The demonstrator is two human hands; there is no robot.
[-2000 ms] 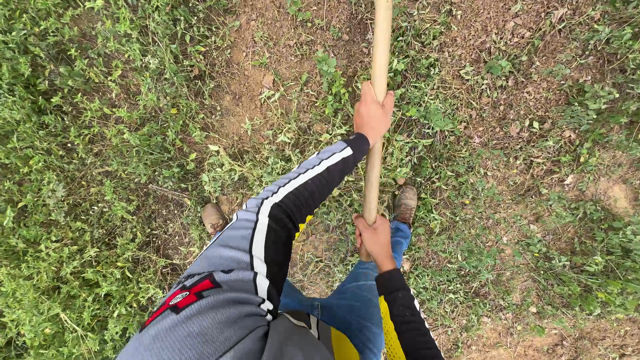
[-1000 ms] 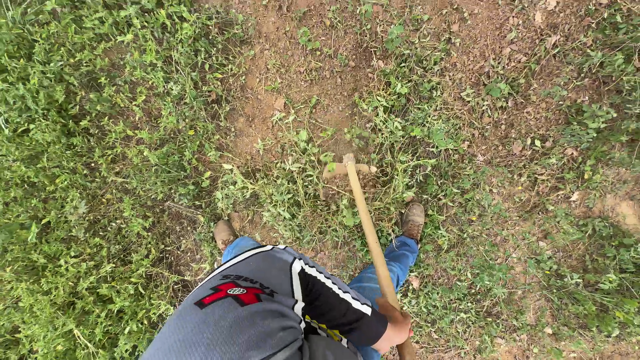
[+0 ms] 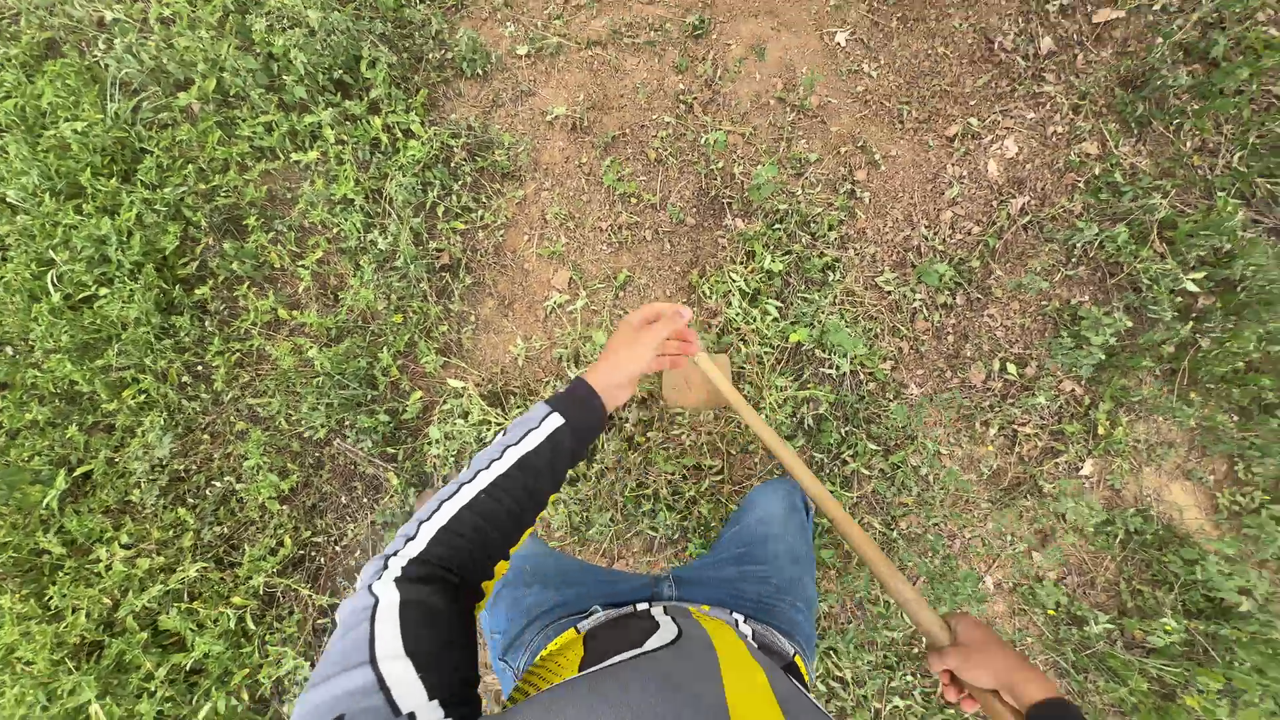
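Note:
A hoe with a pale wooden handle (image 3: 820,495) slants from the centre down to the lower right. Its flat, soil-coloured blade (image 3: 693,384) is low among cut weeds at the centre, partly behind the handle's far end. My right hand (image 3: 978,660) is closed around the handle near its lower end. My left hand (image 3: 648,347) is beside the far end of the handle, just above the blade in view, with its fingers slightly bent and apart and not wrapped around the wood.
Dense green weeds (image 3: 200,260) cover the ground at left. Brown soil (image 3: 620,110) with small sprouts and dry leaves lies ahead. Loose green plants (image 3: 800,300) lie right of the blade, with more weeds (image 3: 1180,340) along the right side. My jeans-clad legs (image 3: 760,540) are below the blade.
Two seconds ago both my hands gripped the handle; now only my right hand does. The handle has swung from nearly upright in view to a slant, its near end farther right.

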